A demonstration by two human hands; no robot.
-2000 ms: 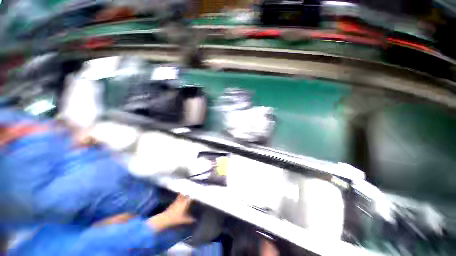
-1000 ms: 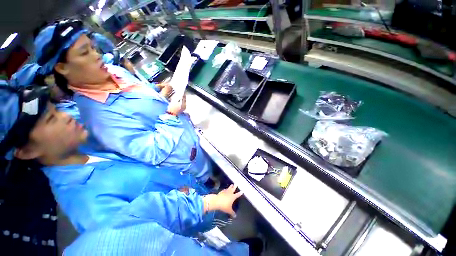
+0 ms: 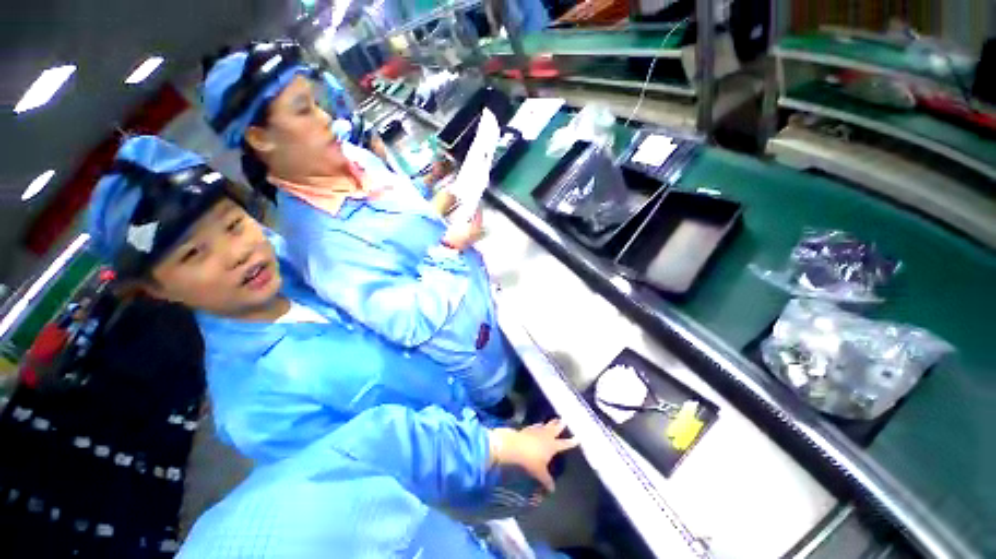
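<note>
Neither of my hands shows. A blue sleeve at the bottom edge appears to be mine, with no hand visible at its end. Nearest in front, a small black tray lies on the pale line bed. It holds a white round item, a yellow item and a thin dark item between them. A co-worker's bare hand is spread near the line's near rail.
One co-worker faces me; another holds white paper. Beyond the rail, the green bench holds black bins and bagged parts. Cross rods span the line at the bottom right.
The view has steadied and swung left, so the tray, bins and bags sit farther right. The nearer co-worker has turned from profile to face me. The paper is still held up.
</note>
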